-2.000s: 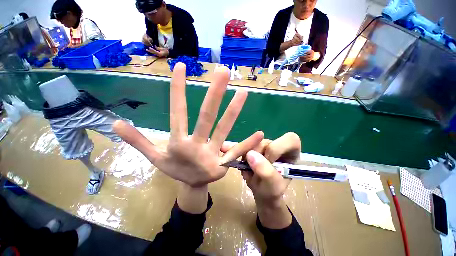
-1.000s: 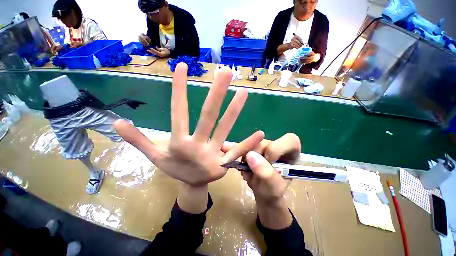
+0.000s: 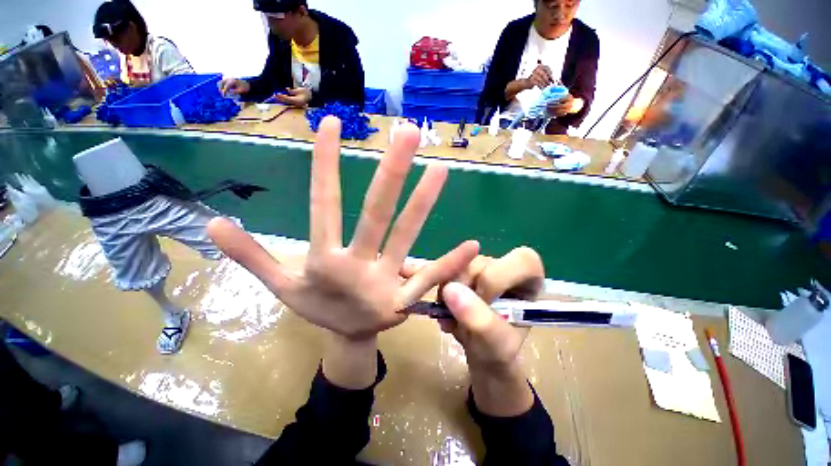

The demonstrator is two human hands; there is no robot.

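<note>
My left hand is bare, raised palm towards me with its fingers spread wide, and holds nothing. My right hand grips a slim white craft knife with a dark strip. The knife's dark tip points left and meets or overlaps the lower edge of my left palm; I cannot tell if it touches. A figure leg part stands upright on the bench at the left, with grey-striped shorts, a dark sash with a trailing end, a pale block on top and a sandal.
The brown film-covered bench borders a green conveyor belt. At the right lie a cream card, a red brush, a black phone and a white bottle. Three seated people work across the belt near blue trays.
My left hand stays almost still. The knife and my right fingers have shifted slightly. Across the belt, the middle person's hand has moved left towards the blue tray. A white speck on the belt has moved right.
</note>
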